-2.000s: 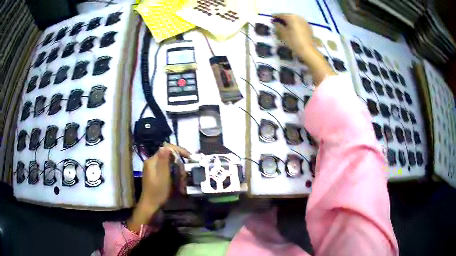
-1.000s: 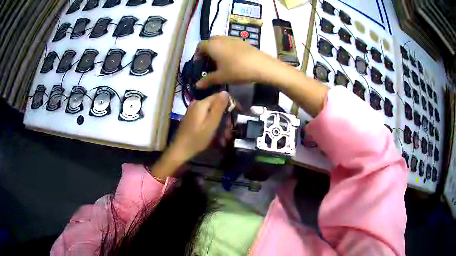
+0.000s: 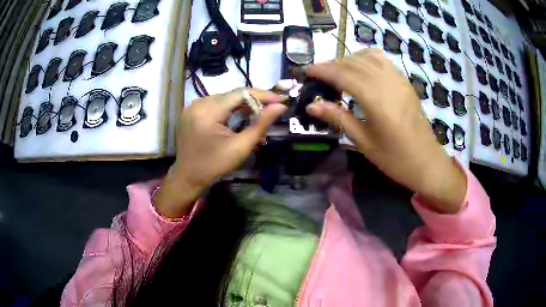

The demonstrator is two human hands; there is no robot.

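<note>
My right hand (image 3: 383,108) has its thumb and fingers around a black round piece (image 3: 315,102) over the white-and-black test fixture (image 3: 304,127), hiding most of the fixture's plate. My left hand (image 3: 218,129) is just left of it, with thumb and forefinger close together near the black piece. A pale band shows by its fingers; whether it pinches a wire or small part cannot be told. A black block with a pale round window (image 3: 298,48) lies behind the fixture.
Foam trays of wired units stand left (image 3: 152,129) and right (image 3: 440,111). A black lump on a coiled cable (image 3: 211,53) lies left of the fixture. The handheld meter (image 3: 261,13) and small dark module (image 3: 318,13) are at the top. Tray stacks flank both sides.
My right hand came from the right tray to the black lump, then moved right over the fixture with a black round piece. My left hand stayed left of the fixture. The view has shifted.
</note>
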